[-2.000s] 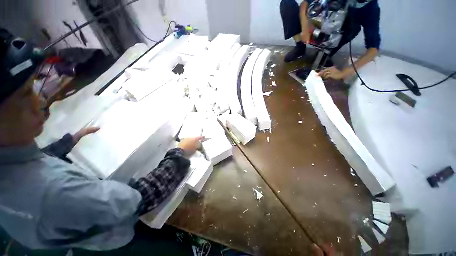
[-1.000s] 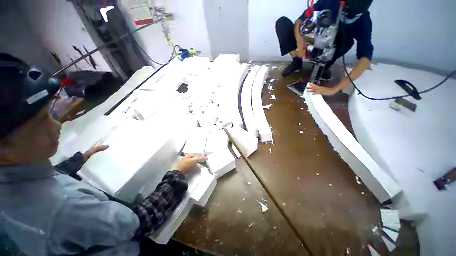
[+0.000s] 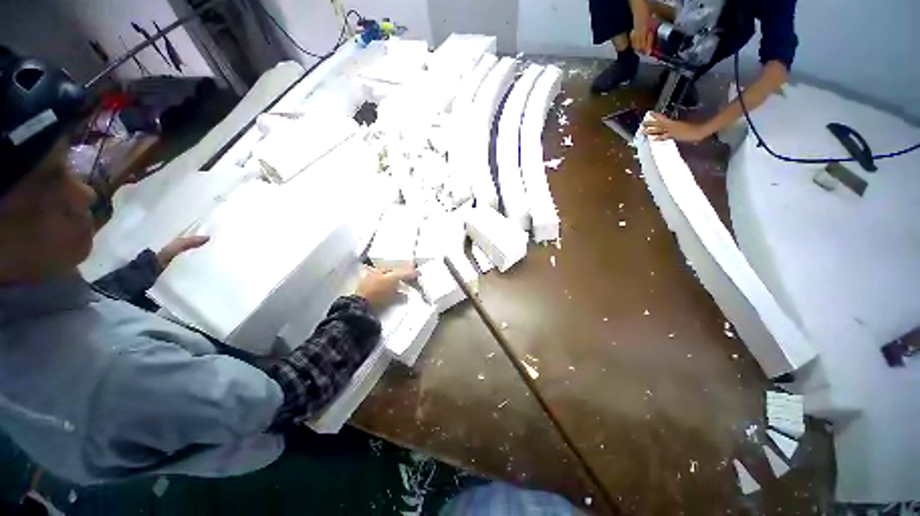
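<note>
A long thin brown wooden stick (image 3: 525, 375) reaches from the bottom edge up to the small white cut blocks. Its far tip is at a small block (image 3: 445, 285), and another small block (image 3: 496, 240) lies just beyond. Curved white bundles (image 3: 541, 151) lie side by side behind them. Neither of my hands is in view. The stick's near end is cut off by the bottom edge, so its hold is hidden. A bit of pale blue checked cloth (image 3: 514, 501) shows at the bottom edge.
A person at left has both hands on a large white bundle (image 3: 262, 252). Another squats at the back with a cutting machine (image 3: 686, 45), one hand on a long curved bundle (image 3: 716, 247). A white lay (image 3: 837, 262) fills the right; scraps dot the brown table (image 3: 625, 353).
The view has shifted. The stick's tip has moved from beside the farther small block onto the nearer one. The fingers seen at the bottom edge two seconds ago are out of view.
</note>
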